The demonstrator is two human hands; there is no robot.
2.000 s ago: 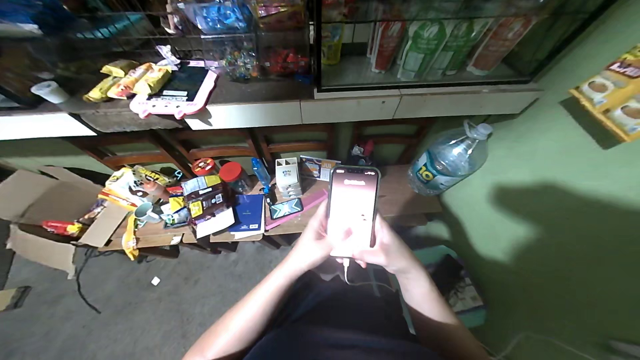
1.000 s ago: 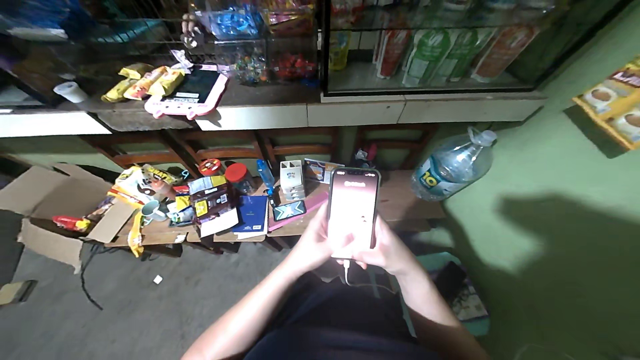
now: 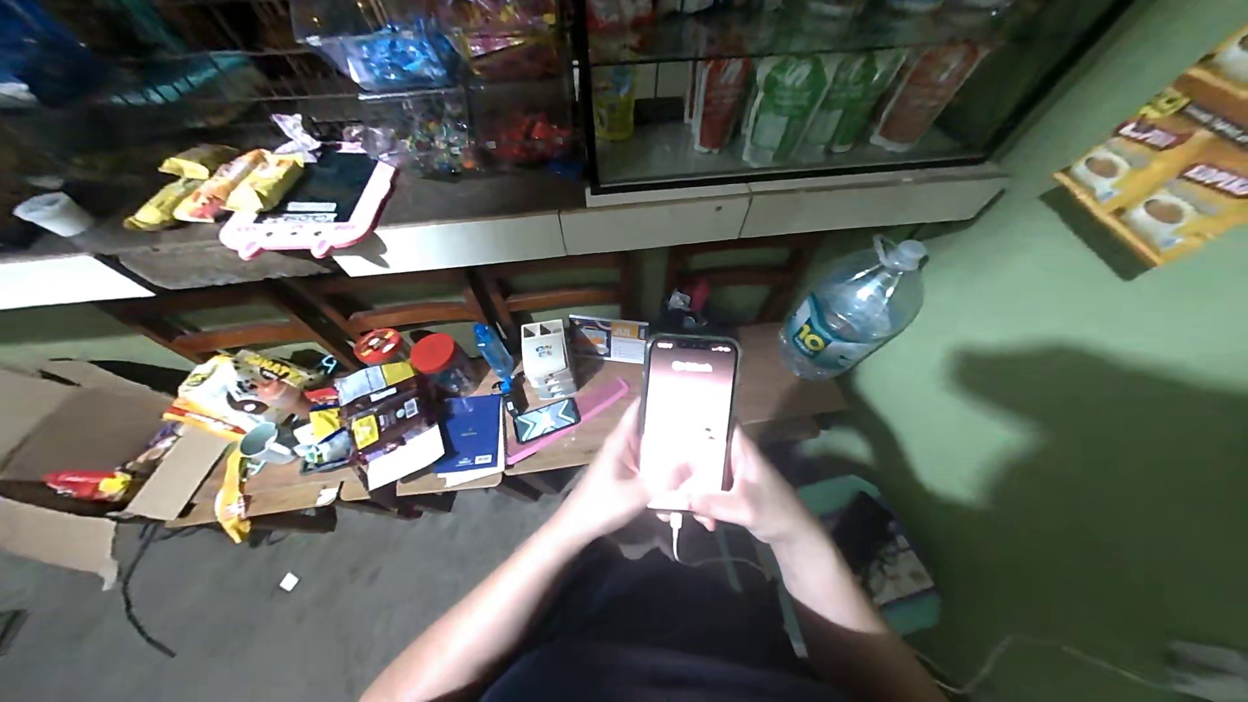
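Note:
Both of my hands hold a smartphone (image 3: 688, 419) upright in front of me, its screen lit and pale. My left hand (image 3: 619, 478) grips the phone's left edge, and my right hand (image 3: 756, 492) grips its right edge, with the thumbs over the lower screen. From the phone's bottom end hangs a white charging cable (image 3: 677, 541). Just left of the phone, on the wooden bench, lie a second phone (image 3: 546, 420), a pink strip (image 3: 585, 421), a white organizer box (image 3: 548, 359) and a blue notebook (image 3: 472, 436).
A large plastic water bottle (image 3: 853, 310) stands at the bench's right end. Snack packs, red-lidded jars and an open cardboard box (image 3: 83, 429) are at left. Beyond runs a counter (image 3: 468, 244) with a pink-framed tablet (image 3: 322, 200) and a glass display case (image 3: 780, 107). Sachets hang at right.

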